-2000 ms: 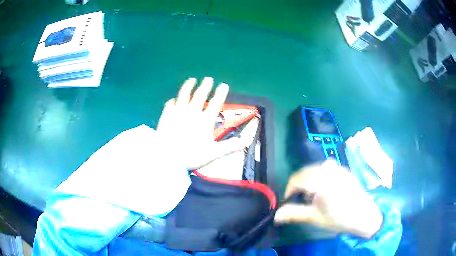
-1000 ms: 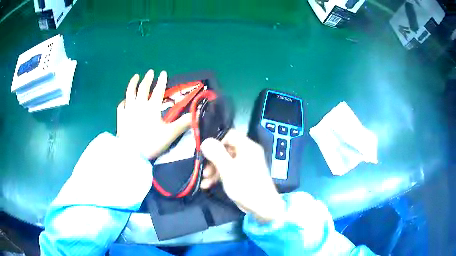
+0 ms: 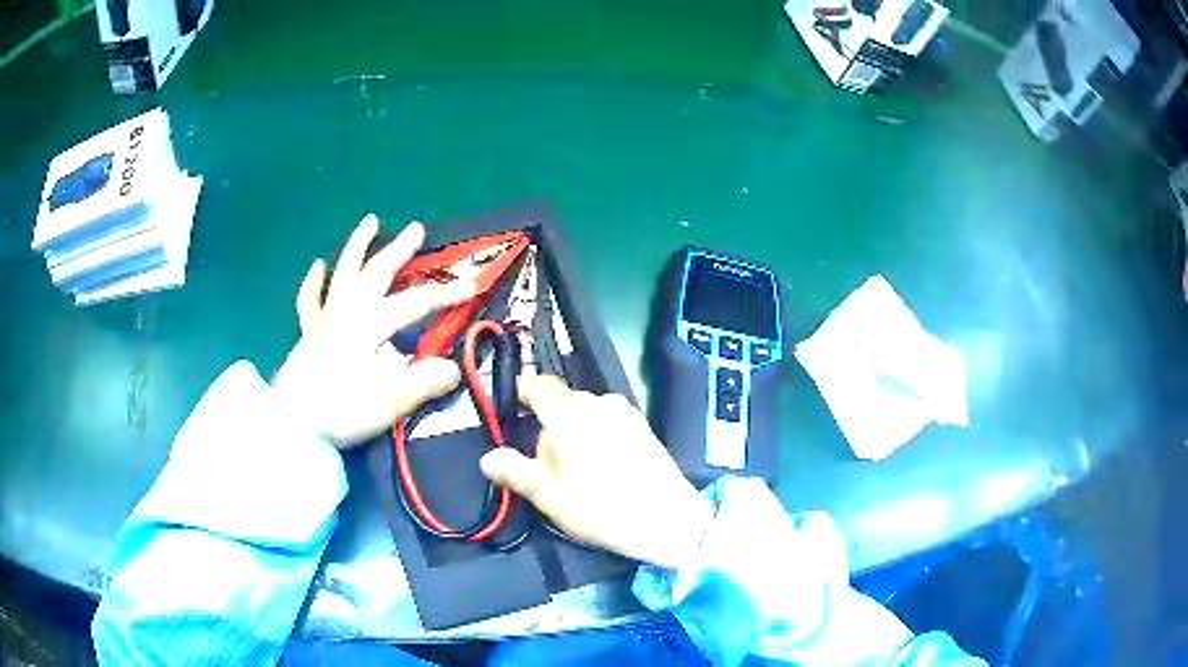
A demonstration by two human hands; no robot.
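The black foam tray [image 3: 472, 573] lies on the green bench in front of me, slightly tilted. A red clamp [image 3: 485, 267] and a dark clamp beside it lie in its upper part. The red and black test leads [image 3: 410, 489] form a loop over the tray. My left hand [image 3: 371, 341] lies with spread fingers on the tray's left side, over the red clamp. My right hand [image 3: 586, 463] has thumb and fingers around the leads at the right of the loop. The blue-and-black battery tester [image 3: 721, 365] lies face up to the right, apart from the tray.
A stack of BT200 booklets [image 3: 111, 215] stands at left. White folded sheets [image 3: 886, 368] lie right of the tester. Printed boxes stand at the far edge, at left [image 3: 146, 46], at right [image 3: 866, 39] and farther right [image 3: 1068, 65].
The leads have gone from a stretched run along the tray to a compact loop. My right hand first moved from the right onto the tray. My left hand stays over the red clamp.
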